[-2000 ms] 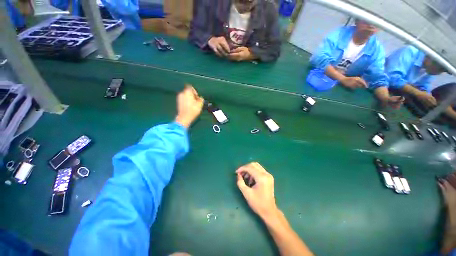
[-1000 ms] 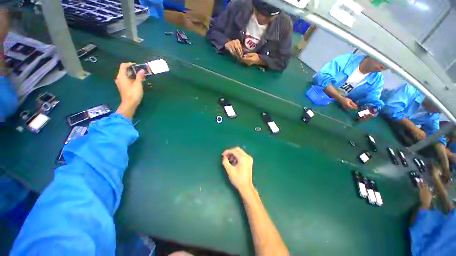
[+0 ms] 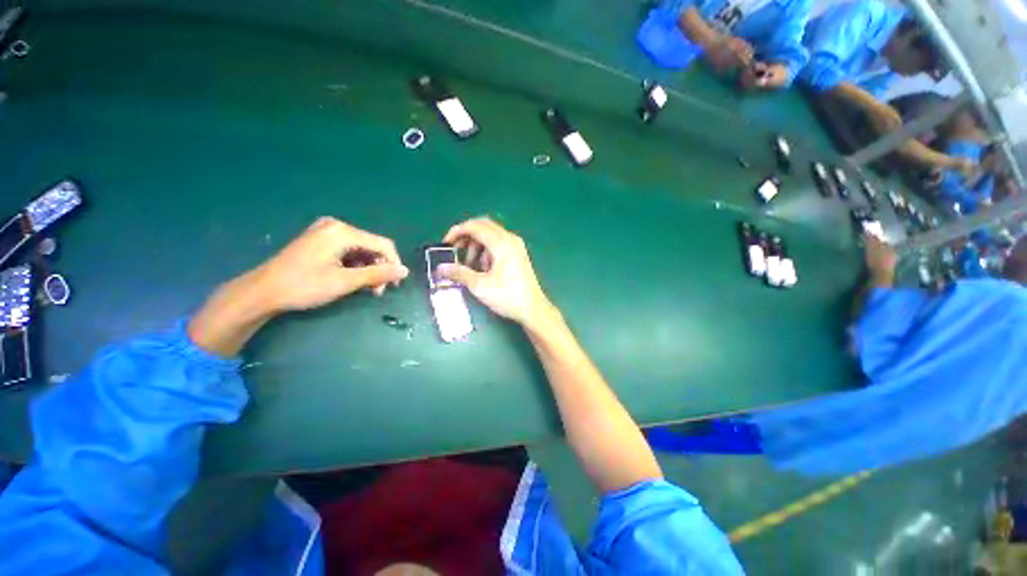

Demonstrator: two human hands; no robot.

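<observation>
A part-built phone [image 3: 452, 313] lies on the green mat in front of me, with a pale-framed dark screen at its upper end and a bright white patch on its lower half. My right hand [image 3: 496, 270] holds it at the upper end, thumb on the screen area. My left hand [image 3: 349, 264] is just left of the phone, its thumb and fingertips together; I cannot tell if something small is between them. A small dark part [image 3: 394, 322] lies on the mat below my left hand.
Two phones [image 3: 456, 116] [image 3: 573, 143] lie further back, with an oval ring [image 3: 413, 138] beside one. Grouped phones [image 3: 769, 257] lie at the right, near a neighbouring worker's blue sleeve [image 3: 901, 371]. Opened phones [image 3: 16, 309] and a ring [image 3: 56, 289] are at the left edge.
My left hand has come back from the far left, and the phone it held now lies in front of me under my right hand. The small dark part now shows on the mat. The view has shifted.
</observation>
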